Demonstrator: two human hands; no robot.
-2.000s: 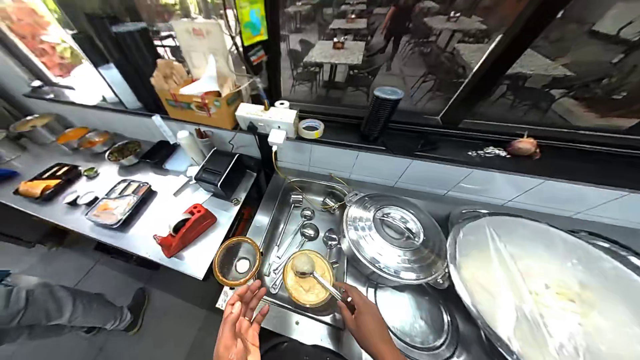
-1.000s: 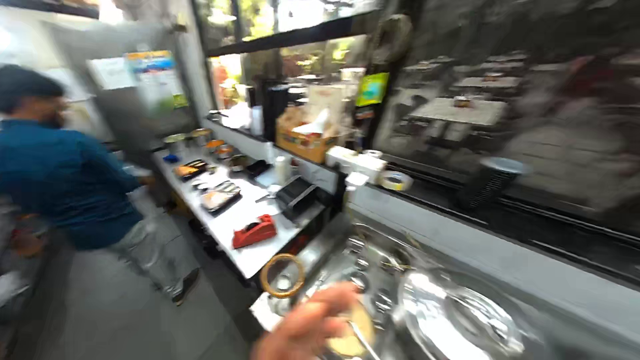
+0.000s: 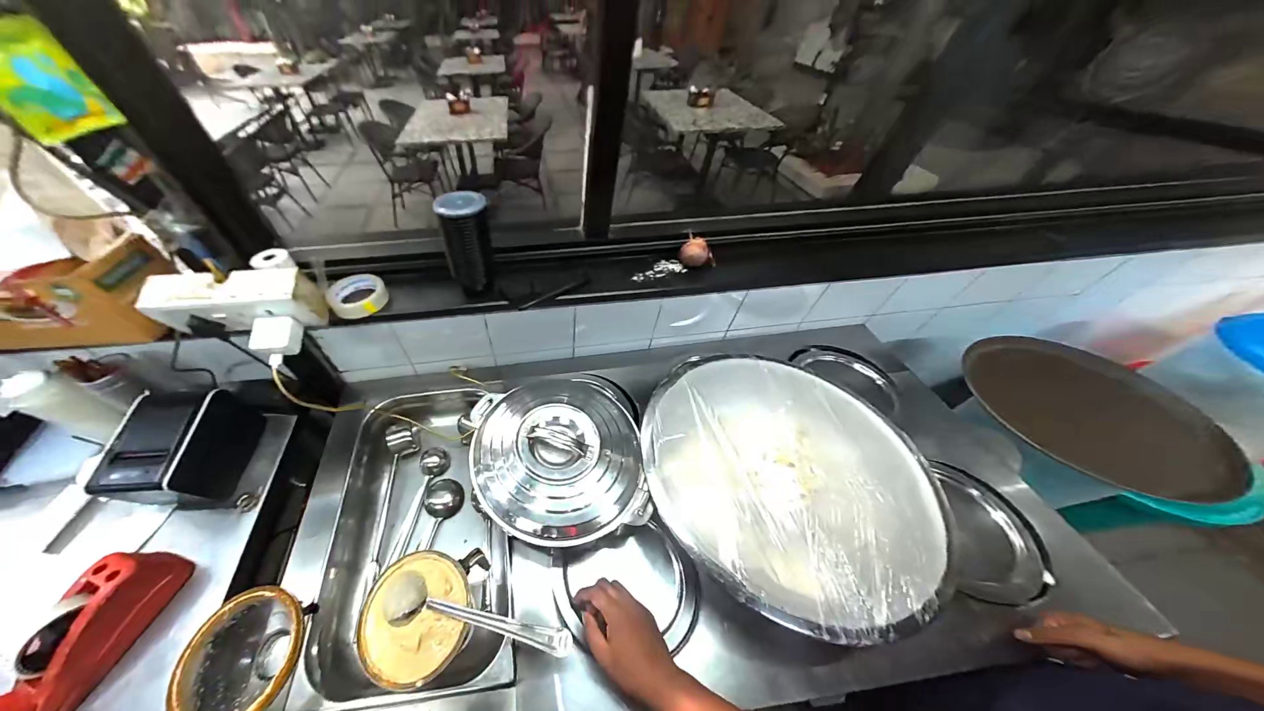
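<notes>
My left hand [image 3: 624,632] rests with slightly bent fingers on a round steel plate or lid [image 3: 612,568] beside the sink and holds nothing. At the counter's front edge on the right lies my right hand [image 3: 1086,640], with nothing seen in it. A steel ladle [image 3: 494,622] leans in a pot of creamy yellowish batter or sauce [image 3: 410,652] in the sink [image 3: 341,553]; its handle end is close to my left hand. A lidded steel pot [image 3: 556,459] stands beyond that hand. Between my hands is a large pan covered in clear plastic film [image 3: 800,494].
More ladles [image 3: 442,499] lie in the sink. A glass-lidded pot or glass lid [image 3: 237,652], a red tape dispenser [image 3: 109,622] and a black device [image 3: 163,444] are at left. Steel plates [image 3: 992,538] and a large brown round tray [image 3: 1106,420] are at right. An onion [image 3: 695,251] sits on the ledge.
Two seconds ago my right hand held the ladle; it has let go and moved right. My left hand, raised then, now rests on the steel plate or lid. The view swung left and then right.
</notes>
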